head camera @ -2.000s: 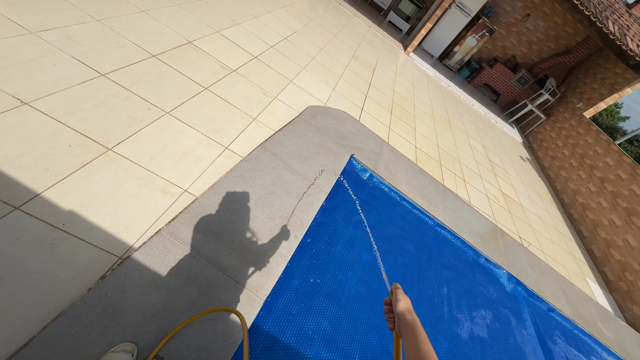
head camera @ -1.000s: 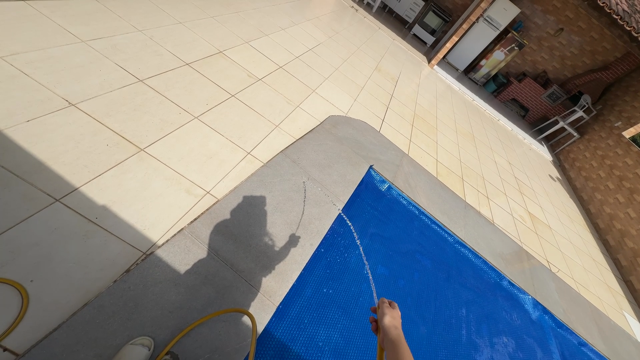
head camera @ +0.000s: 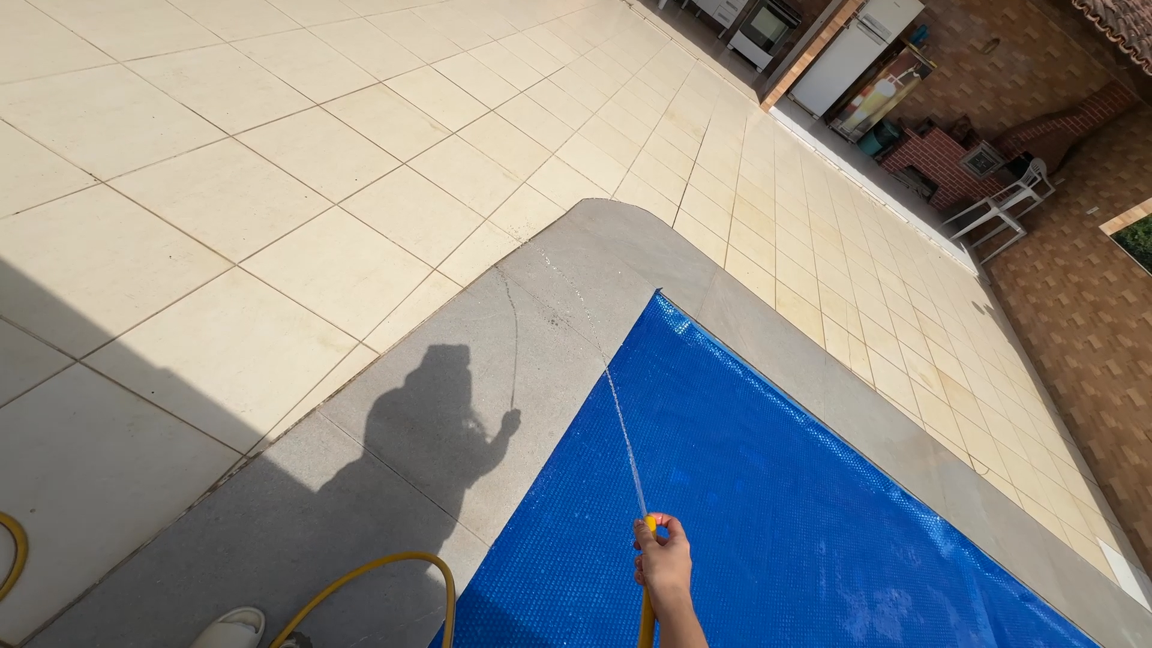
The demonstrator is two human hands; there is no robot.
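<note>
My right hand (head camera: 664,560), low and right of centre, is closed around the end of a yellow garden hose (head camera: 647,621). A thin water stream (head camera: 619,409) arcs up and left from the hose end, over the corner of a blue bubble pool cover (head camera: 747,468), toward the grey stone coping (head camera: 576,270). Drops and small wet spots show near the coping's outer edge. A loop of the yellow hose (head camera: 396,560) curves at the bottom, beside my shoe. My left hand is out of the frame.
Cream floor tiles (head camera: 297,153) surround the coping. My shadow (head camera: 432,423) falls on the stone. Another hose piece (head camera: 16,558) lies at the left edge. Farther back stand a white plastic chair (head camera: 1017,202), a white refrigerator (head camera: 850,58), a stove (head camera: 763,31) and a brick wall (head camera: 1080,333).
The water stream now reaches farther, toward the outer edge of the coping; one second ago it bent down nearer the pool's edge. My right hand keeps hold of the hose throughout.
</note>
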